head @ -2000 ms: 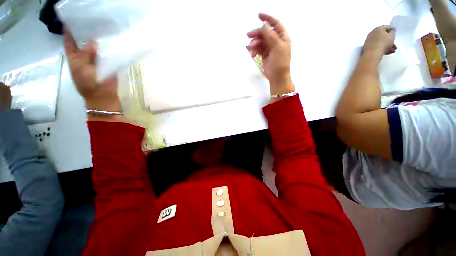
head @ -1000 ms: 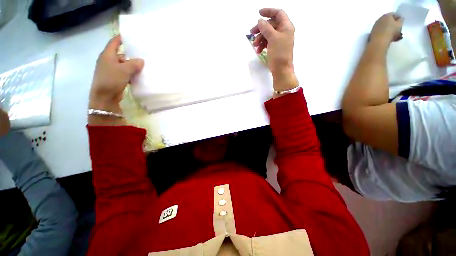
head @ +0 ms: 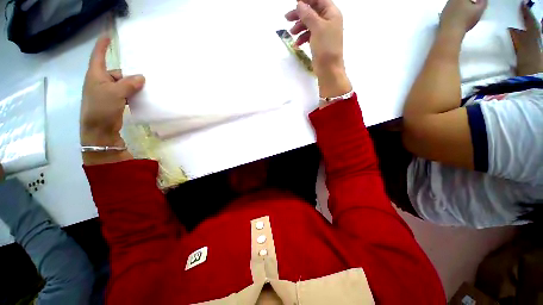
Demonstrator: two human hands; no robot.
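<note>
A white sheet pack lies on the white table in front of me, its near edge slightly fanned. My left hand is at the pack's left edge, thumb over the edge and index finger pointing away; the pack's edge is between them. My right hand is over the right side, fingers curled around a small cutter. The cutter's dark tip and yellowish-olive body show below the fingers. The pack's far edge blends into the tabletop.
Yellowed tape runs across the table at left. A black bag is at far left. A clear sleeve pack and small dark pieces lie near the left neighbour's sleeve. Another person's arm rests at right.
My left hand came down from the raised sheet to the pack's left edge, then shifted left with the pack. The cutter shows more clearly below my right hand. The black bag has come further into view.
</note>
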